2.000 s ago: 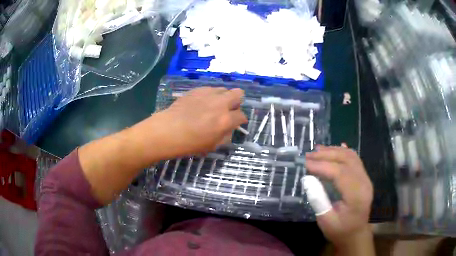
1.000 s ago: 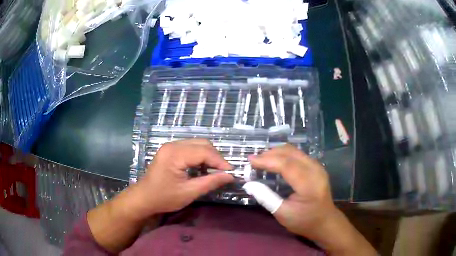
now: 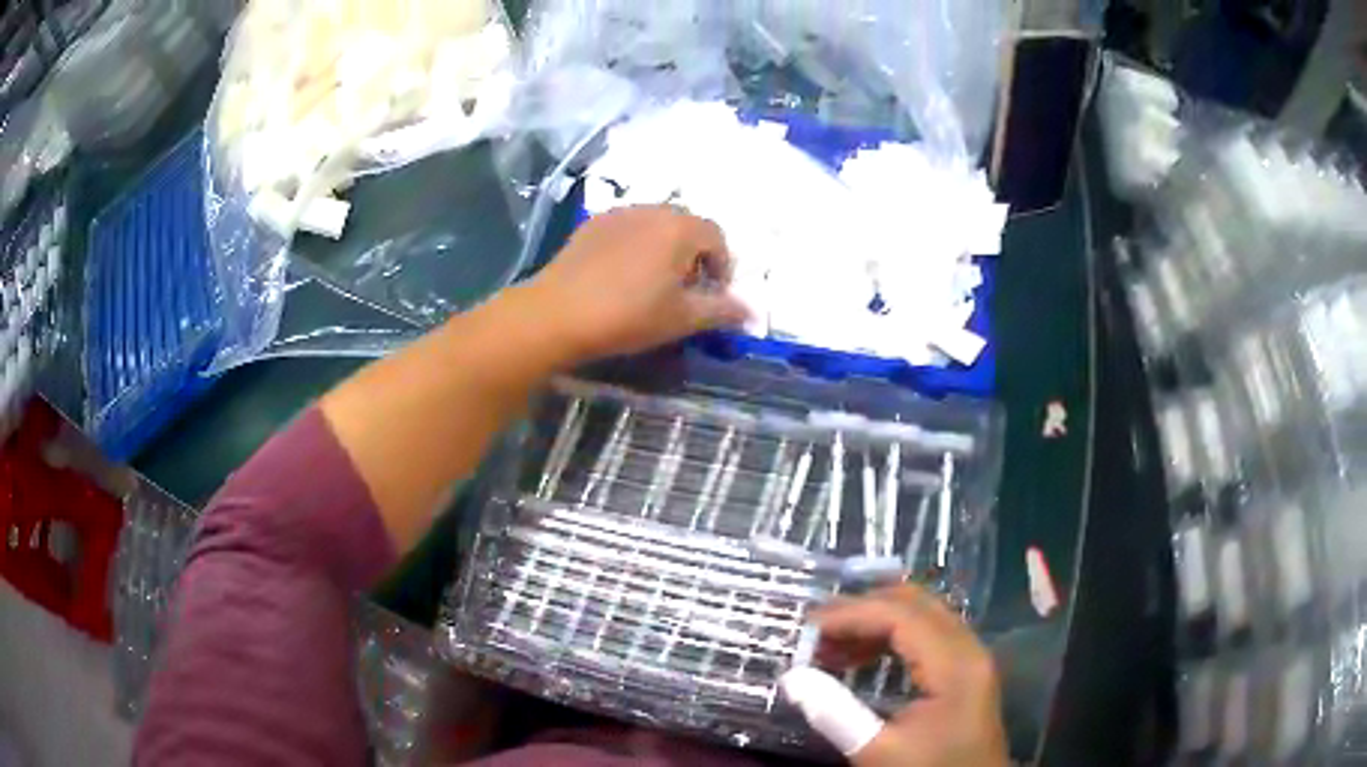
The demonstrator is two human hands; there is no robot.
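Note:
My left hand (image 3: 645,285) is at the left front of a heap of small white plastic parts (image 3: 817,225) in a blue tray (image 3: 960,370). Its fingertips are against the heap; whether they pinch a part cannot be told. My right hand (image 3: 915,674), with a white wrap on one digit, is over the lower right of the clear tray (image 3: 982,495). It appears to hold a small white piece (image 3: 807,644) between its fingertips, slightly blurred. Slim silvery rods (image 3: 837,495) lie in the clear tray's rows, several upright in the upper row.
A clear bag of cream parts (image 3: 360,75) lies upper left, beside a blue ribbed tray (image 3: 150,300). Another cloudy bag (image 3: 885,60) is behind the heap. Filled clear trays (image 3: 1244,450) stand at right. Pinkish scraps (image 3: 1042,581) lie on the green mat. A red stool (image 3: 60,525) is lower left.
My left hand moved from the clear tray, then from meeting my right hand in front of me, up to the white heap. My right hand stays low with the white piece. The view has shifted.

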